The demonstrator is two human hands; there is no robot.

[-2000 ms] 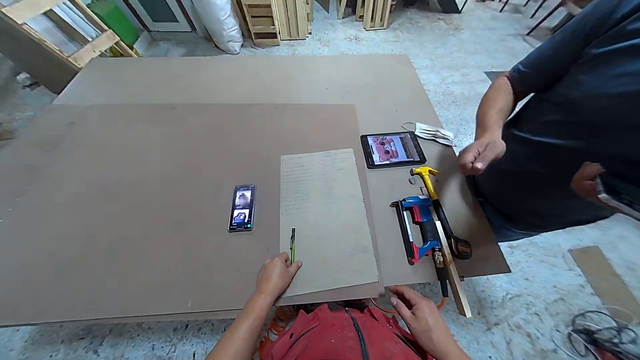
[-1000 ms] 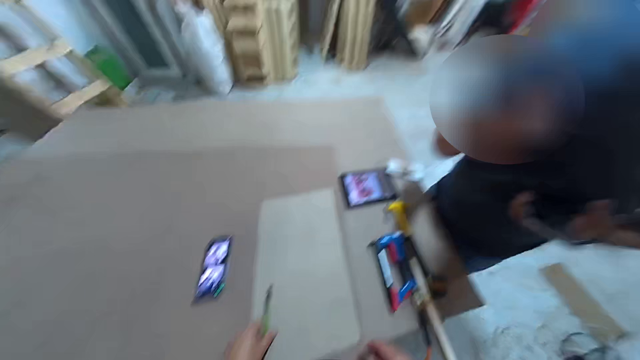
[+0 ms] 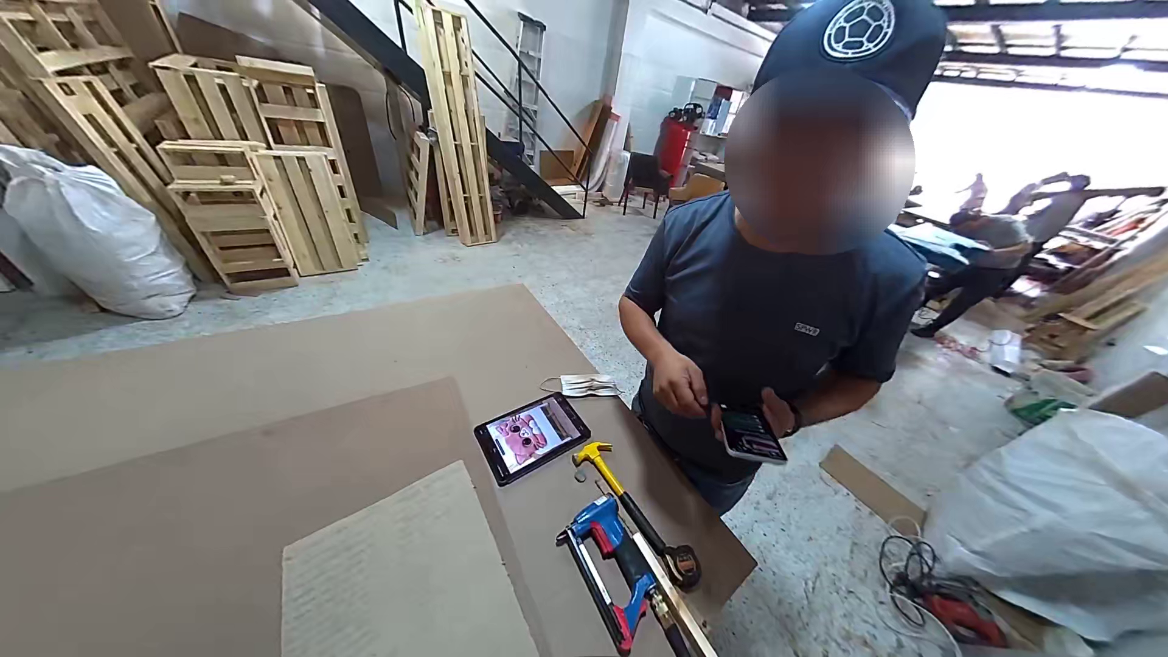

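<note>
Neither of my hands shows in the head view now. A cardboard sheet [image 3: 401, 566] lies on the large brown board [image 3: 210, 511] at the lower left. Beyond its right corner is a tablet [image 3: 532, 436] with a pink cartoon figure on its screen. A yellow claw hammer [image 3: 620, 484] lies to the tablet's right, with a blue pneumatic stapler [image 3: 613, 557] nearer me. A wooden strip [image 3: 671, 593] runs beside the stapler, and a tape measure [image 3: 683, 566] touches the hammer's handle end or lies close to it. A face mask [image 3: 589, 385] rests behind the tablet.
A person [image 3: 785, 319] in a dark cap stands at the table's right side, holding a phone [image 3: 751, 433]. Wooden pallets [image 3: 306, 210] and a white sack [image 3: 100, 237] stand at the back left. Cables [image 3: 905, 570], a red power tool [image 3: 965, 620] and another sack [image 3: 1058, 520] are on the right floor.
The view has swung up and to the right. My hands and the phone on the board, seen earlier, are out of frame. The other person now has one hand over their phone.
</note>
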